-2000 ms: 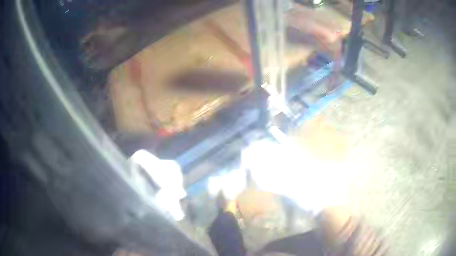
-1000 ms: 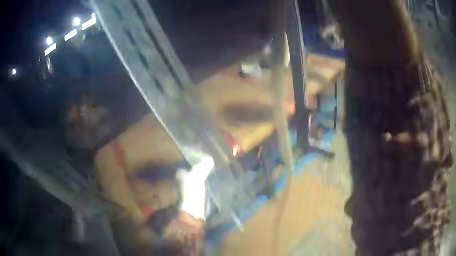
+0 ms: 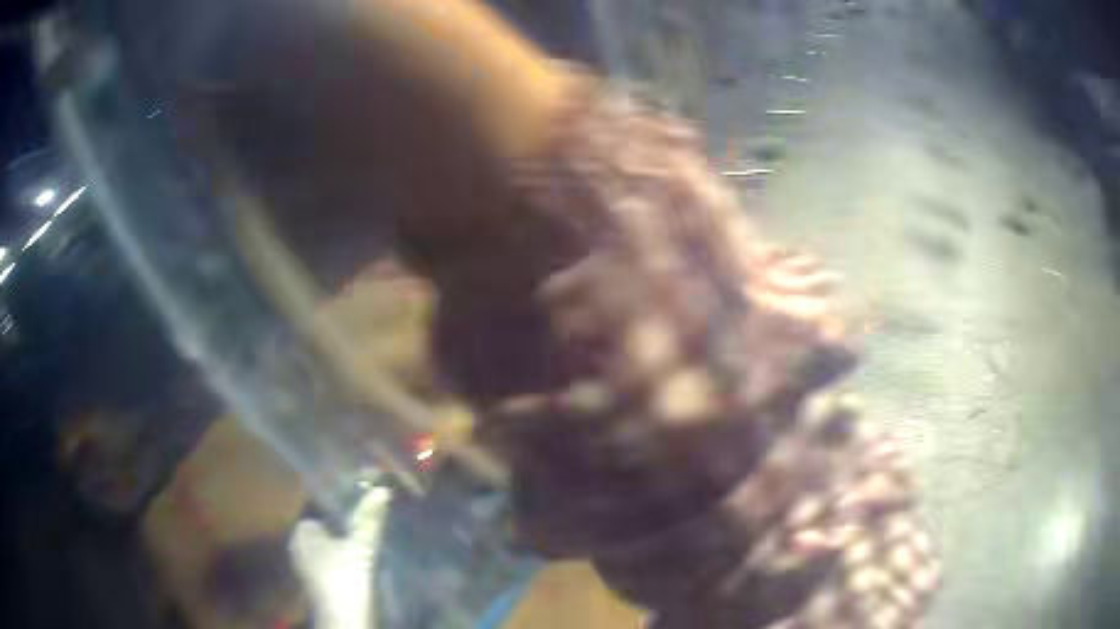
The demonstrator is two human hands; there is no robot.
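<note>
A blurred steel upright (image 3: 184,332) slants from the upper left down to the lower centre. My left hand (image 3: 342,553), in a white glove, is at its lower part, thumb and fingers spread around its edge; the grip is partly blurred. My right arm, in a plaid sleeve, crosses the middle of the view and reaches up to the top left. My right hand itself is not visible. A pale thin curved strip (image 3: 313,313), blurred, runs between the upright and the sleeve.
Tan cardboard (image 3: 227,485) with reddish stripes lies behind the upright at lower left. A bit of blue frame (image 3: 510,593) and tan floor cardboard (image 3: 577,600) show at the bottom. Grey speckled floor (image 3: 983,332) stretches along the right. Lamps glow at far left.
My right arm has swung from the right side across the centre. The upright and my left hand now appear further left and lower. The view has shifted, and the standing rails are out of sight.
</note>
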